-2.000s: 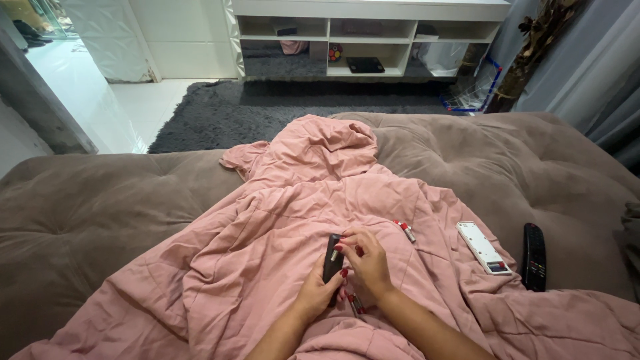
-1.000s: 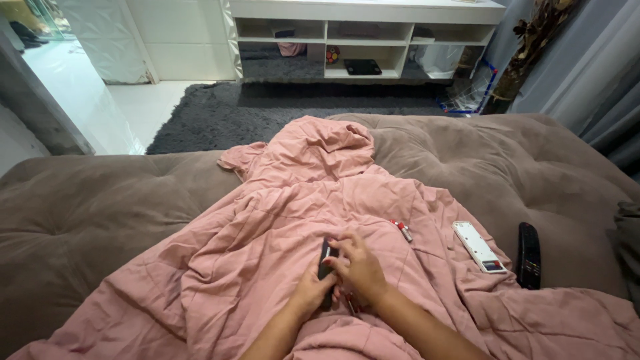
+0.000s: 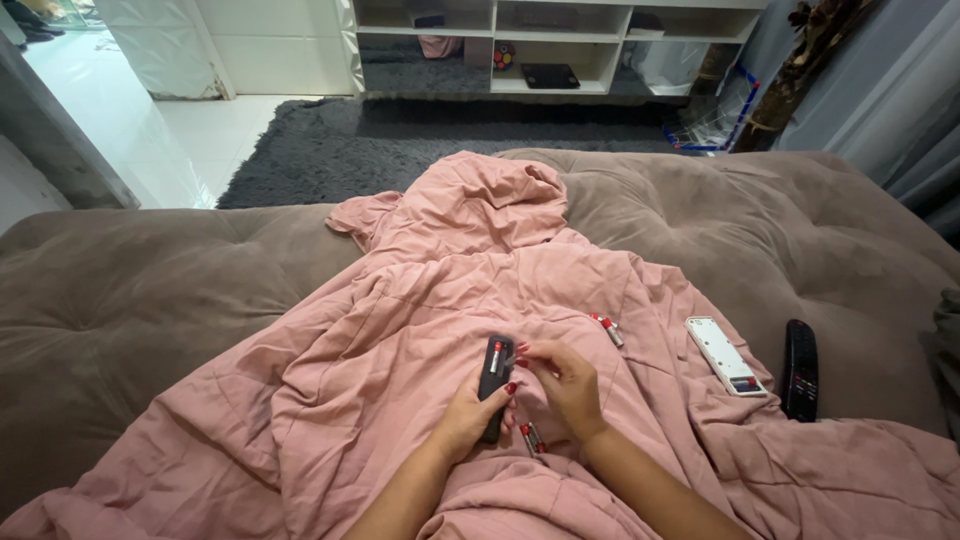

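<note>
My left hand (image 3: 471, 411) holds a black remote control (image 3: 493, 386), its open battery compartment facing up with a red and silver battery (image 3: 496, 357) inside. Just right of the compartment is my right hand (image 3: 561, 379), thumb and fingertips close together around something small that I cannot make out. Red and silver batteries (image 3: 532, 439) lie on the pink blanket below my hands, and more batteries (image 3: 608, 330) lie farther up to the right. On the blanket's right side a white remote control (image 3: 724, 355) rests with its battery bay uncovered. Beside it lies another black remote control (image 3: 800, 371).
The pink blanket (image 3: 337, 375) lies in folds over a brown tufted sofa (image 3: 165, 277). Beyond it are a dark shaggy rug (image 3: 315, 150) and a white shelf unit (image 3: 559, 36). A blue-framed net (image 3: 709, 135) stands near a trunk at the back right.
My right hand has moved off the black remote to its right side, so the compartment with a battery shows plainly. The batteries below my hands are in fuller view.
</note>
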